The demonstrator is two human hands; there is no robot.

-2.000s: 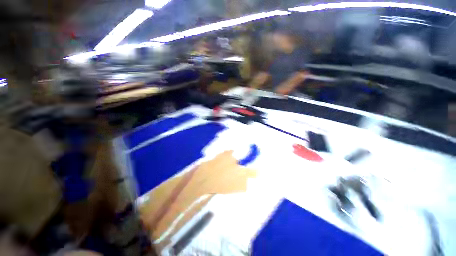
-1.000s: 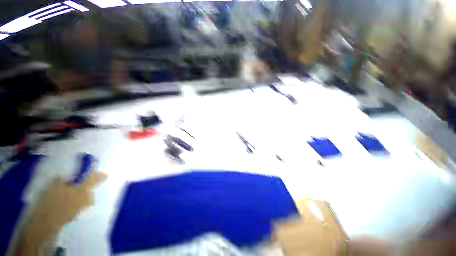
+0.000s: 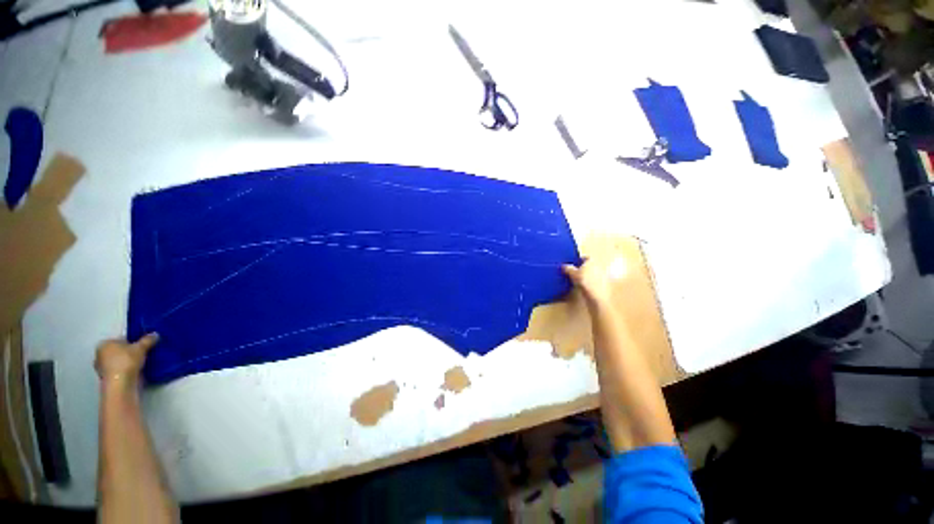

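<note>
The blue fabric lay [image 3: 348,266] lies flat on the white table, with thin pale chalk lines on top. My left hand [image 3: 125,360] holds its lower left corner, fingers on the top edge of the cloth. My right hand [image 3: 580,274] holds its right edge, thumb on top, above a tan sheet [image 3: 625,297]. The undersides of both grips are hidden.
An electric cutter [image 3: 261,67] stands at the upper left. Shears [image 3: 485,87], a short weight [image 3: 568,136], a clamp [image 3: 652,164] and two small cut pieces [image 3: 673,123] lie beyond the lay. Cardboard patterns [image 3: 36,241] and a long metal bar [image 3: 47,420] lie at the left.
The view has swung to the lay and tilted down, and is sharper. Both my hands are now on the cloth; the lay appears turned slightly and its whole outline shows.
</note>
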